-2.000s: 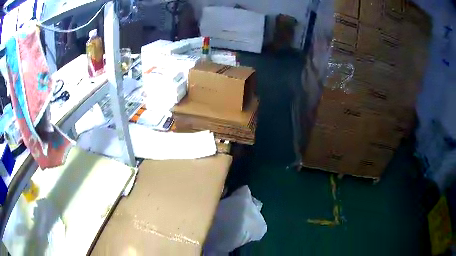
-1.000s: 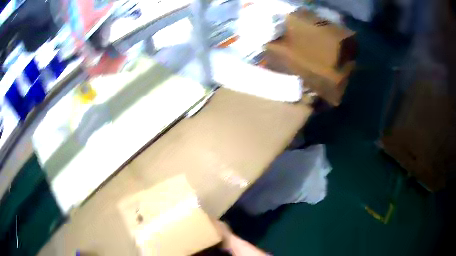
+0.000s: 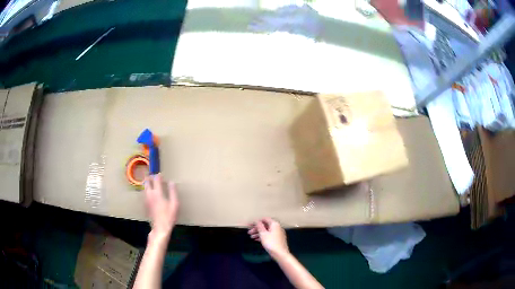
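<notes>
A blue tape dispenser with an orange tape roll (image 3: 148, 161) lies on the cardboard bench cover (image 3: 226, 141), left of centre. My left hand (image 3: 160, 204) reaches to its lower end, fingertips at the blue part; whether they touch or grip it is not clear. My right hand (image 3: 270, 237) is at the bench's near edge, fingers loosely curled, holding nothing visible. A made-up brown carton (image 3: 361, 141) stands on the cover to the right, away from both hands, slightly blurred.
Flat cartons (image 3: 17, 141) are stacked at the left end. More brown cartons (image 3: 491, 169) are at the far right. A pale board (image 3: 282, 53) lies beyond the cover, beside a green surface (image 3: 107, 45). A whitish plastic bag (image 3: 384, 242) hangs below the near edge.
The view has swung left and down onto the bench. The carton, earlier near a hand at the bottom, now stands on the right with no hand on it. Both hands and the dispenser are now visible.
</notes>
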